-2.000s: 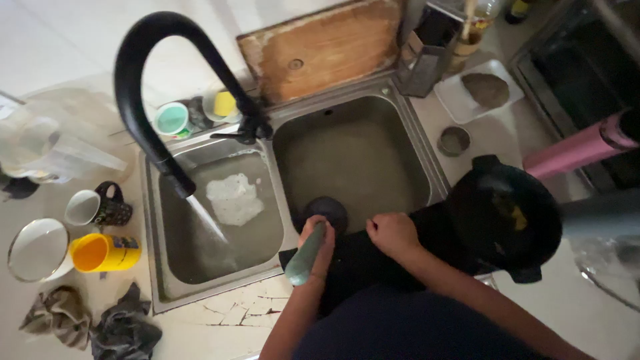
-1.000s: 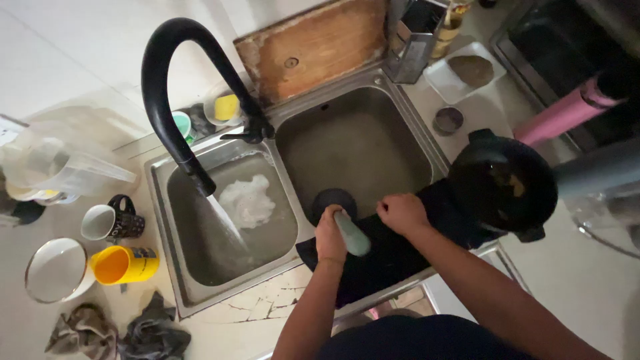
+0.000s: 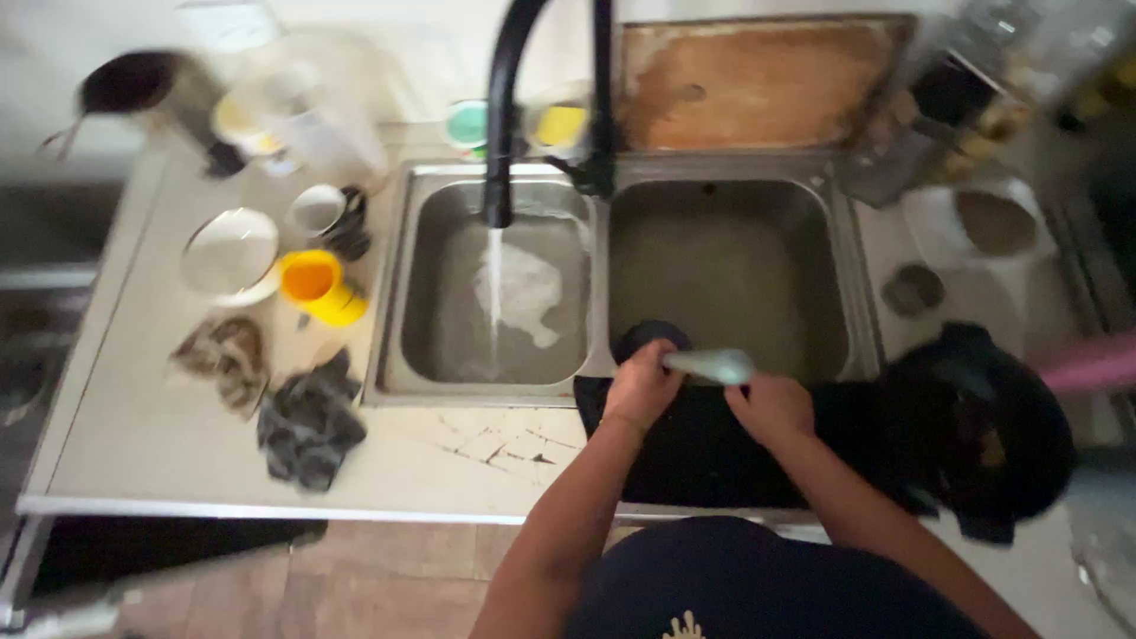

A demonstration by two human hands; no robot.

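Note:
My left hand (image 3: 643, 386) is closed on a kitchen utensil with a pale green handle (image 3: 710, 365) and a dark round head (image 3: 652, 336), at the near left corner of the right sink basin (image 3: 728, 266). The handle points right, its end close to the fingers of my right hand (image 3: 772, 408). My right hand is curled at the basin's near edge, over a black mat (image 3: 701, 453); blur hides whether it grips anything. Water runs from the black faucet (image 3: 499, 200) into the left basin (image 3: 444, 311), where a whitish patch lies.
A black pan (image 3: 985, 435) stands at right, beside a small round container (image 3: 914, 290) and a white tray (image 3: 932, 231). Left of the sink are a yellow cup (image 3: 333, 297), a white bowl (image 3: 231, 257), a mug (image 3: 318, 210) and crumpled cloths (image 3: 311, 422). A wooden board (image 3: 754, 89) leans behind.
The utensil's handle has swung from pointing down and left to pointing right, towards my right hand. The view has turned and shifted, with more of the left counter in sight.

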